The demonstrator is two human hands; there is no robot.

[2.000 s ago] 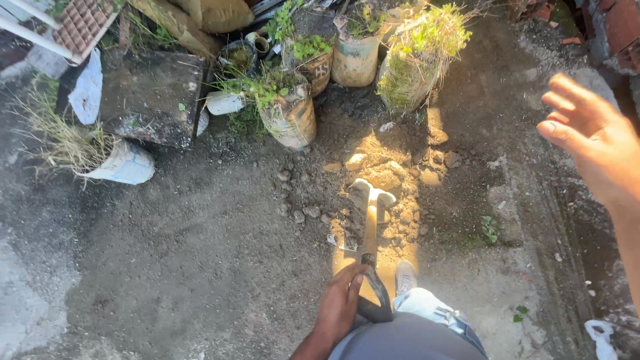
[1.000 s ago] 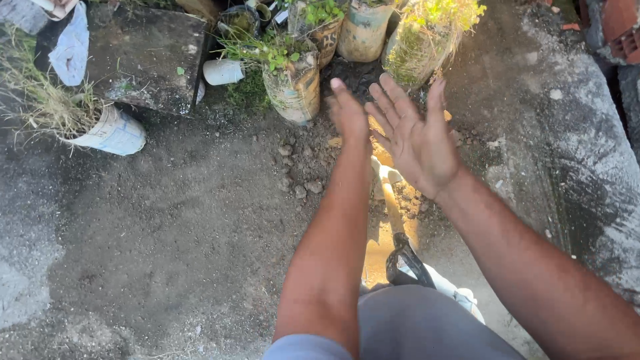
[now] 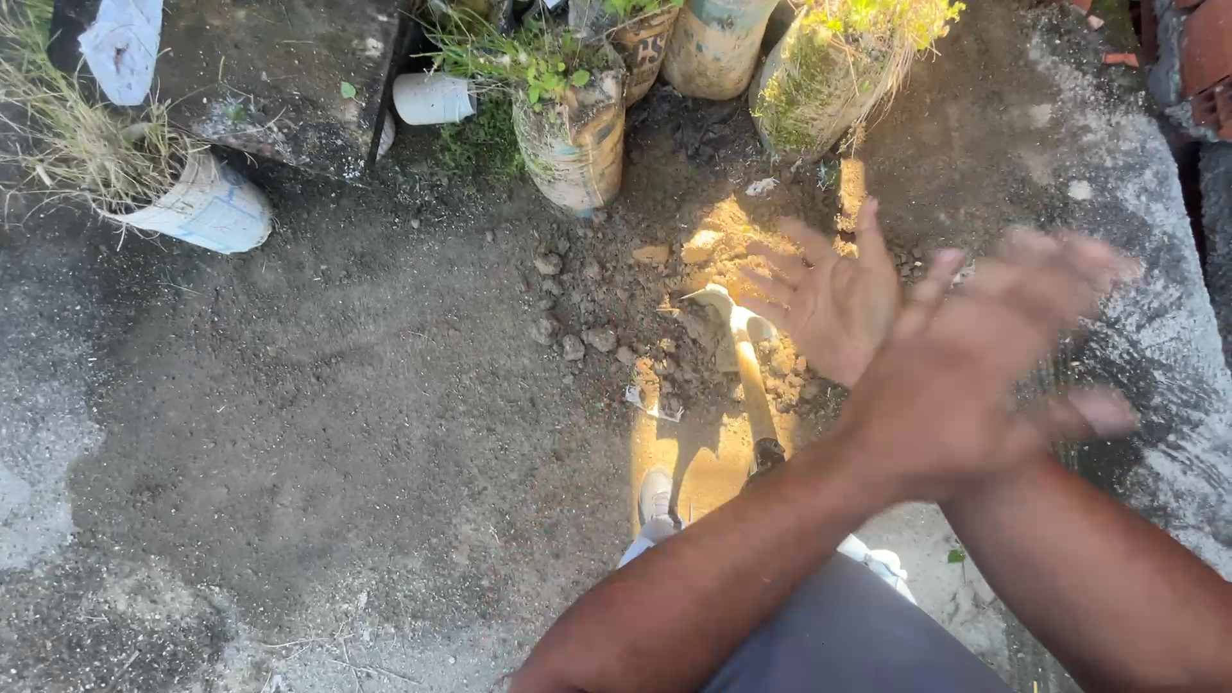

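My forearms cross in front of my body. My left hand [image 3: 991, 356], blurred, reaches to the right with its fingers apart and holds nothing. Behind it my right hand [image 3: 833, 303] is spread, palm showing, and also empty. Below the hands a shovel [image 3: 751, 371] with a wooden shaft leans toward my body; its dark lower part is partly hidden by my left forearm. The shovel's head end lies over loose soil [image 3: 674, 318] and clods in a patch of sunlight. Neither hand touches the shovel.
Soil-filled plant bags [image 3: 577, 154] stand along the top. A white pot of dry grass [image 3: 217, 207] tilts at the left beside a dark slab [image 3: 279, 87]. A white cup-like container [image 3: 433, 98] lies near them. Red bricks [image 3: 1208, 58] are at the upper right. My shoe [image 3: 656, 496] is near the soil.
Two seconds ago my left hand held the shovel's handle; it has let go. A second ago both hands were raised side by side; now the forearms cross, with the left hand farther right.
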